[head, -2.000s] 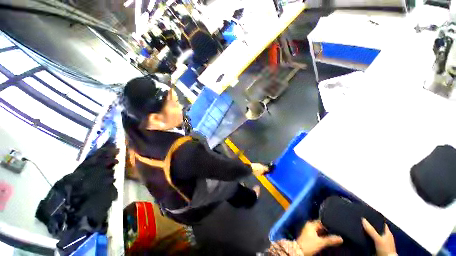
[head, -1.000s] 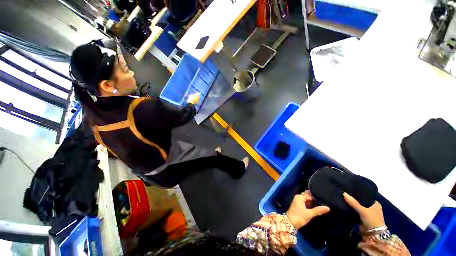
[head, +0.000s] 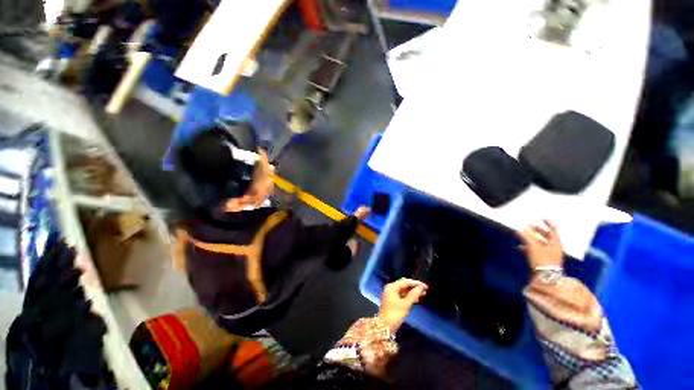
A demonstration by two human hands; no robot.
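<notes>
A smaller rounded black sewn pouch (head: 495, 177) lies near the edge of the white sewing table (head: 449, 99). A larger black padded panel (head: 568, 151) lies right behind it and they seem to touch. A blue bin (head: 487, 354) stands below the table edge with dark pieces (head: 449, 263) inside, hard to tell apart. My left hand (head: 400, 298) is over the bin's near left side, fingers bent together, with no piece visible in it. My right hand (head: 542, 242) is at the table edge below the pouch, blurred, with fingers apart and empty.
A person in dark clothes (head: 236, 259) stands left of the bins, a hand at the smaller blue bin (head: 368, 180) that holds a small dark piece. More blue bins (head: 660, 297) are at the right. A sewing machine (head: 567, 19) is at the top. A red-orange bag (head: 173, 346) sits lower left.
The smaller pouch has gone from my hands to the table beside the larger panel. My hands have moved apart. The person has moved closer to the small bin. The view has shifted.
</notes>
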